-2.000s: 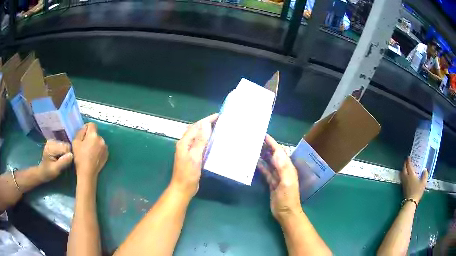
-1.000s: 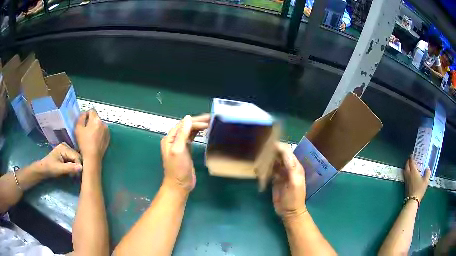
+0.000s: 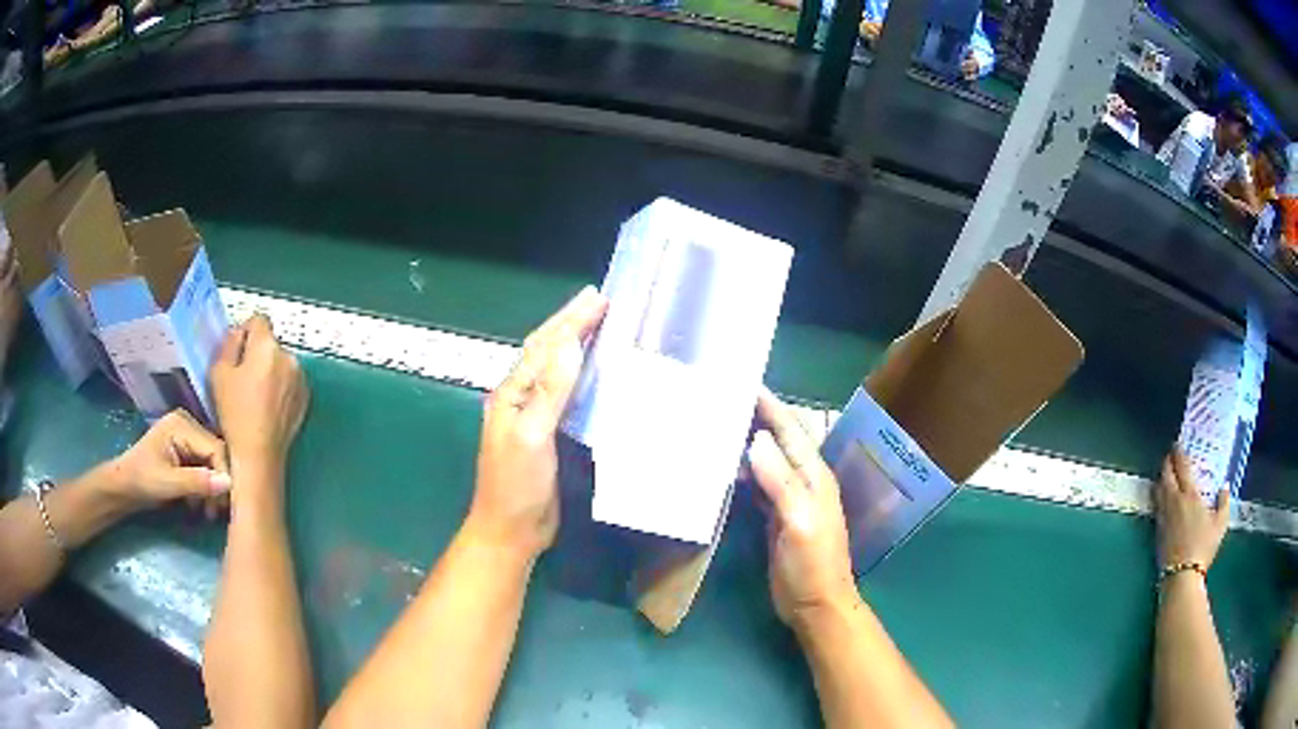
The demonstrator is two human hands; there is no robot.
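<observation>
A white and light blue printed carton (image 3: 698, 356) is held between my two hands above the bench. Its front panel with a grey product picture faces me, and a brown-edged flap (image 3: 681, 584) sticks out at its lower end. My left hand (image 3: 527, 427) is on its left side. My right hand (image 3: 804, 513) is at its lower right side, fingertips at the edge. A standing open carton (image 3: 890, 484), its brown inside showing, is just right of my right hand. The inside of the held carton is hidden.
The green worktop (image 3: 384, 499) has a scuffed pale metal edge strip (image 3: 384, 349). A chipped white post (image 3: 1025, 171) rises behind the standing carton. Open cartons (image 3: 157, 342) and another person's hands are at left. Another person's hand holds a carton (image 3: 1217, 413) at right.
The held carton has turned: a second ago its dark open end faced me, now its printed front does, with the flap pointing down. Both my hands stay at its sides.
</observation>
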